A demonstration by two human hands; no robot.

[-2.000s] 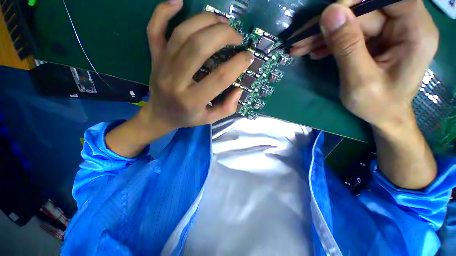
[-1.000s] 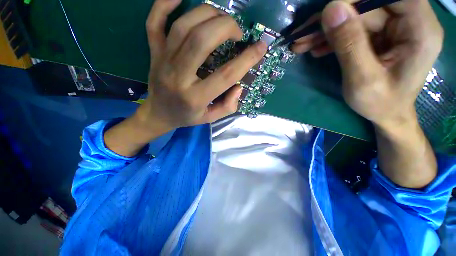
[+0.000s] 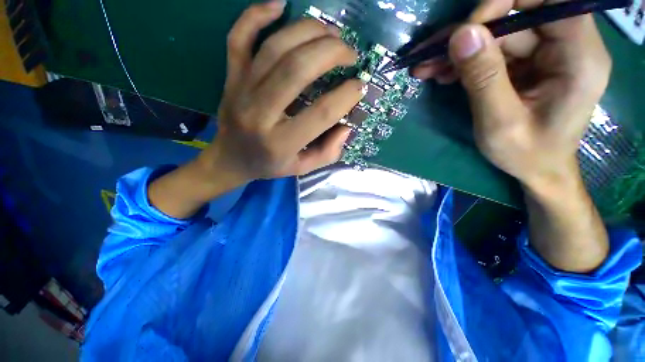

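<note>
A green PCB panel (image 3: 384,117) with dark square chips lies near the front edge of the bench mat. My left hand (image 3: 286,99) lies over its left part, fingers spread, fingertips on the boards; it hides much of the panel. My right hand (image 3: 520,99) holds dark tweezers (image 3: 495,32) like a pencil. The tweezer tips are at a chip near the top of the panel, where a bright spot shows. Whether the tips grip anything cannot be told.
A shiny clear film (image 3: 396,10) lies behind the panel. A sheet of small dark strips (image 3: 601,141) and thin green strands (image 3: 629,187) are at the right. A pale wire (image 3: 119,60) lies on the green mat (image 3: 170,42) at left. A white-marked item is at the top right corner.
The tweezers have shifted slightly and their tips are at the upper chip. My left index fingertip, which moved up to that chip, has drawn back down.
</note>
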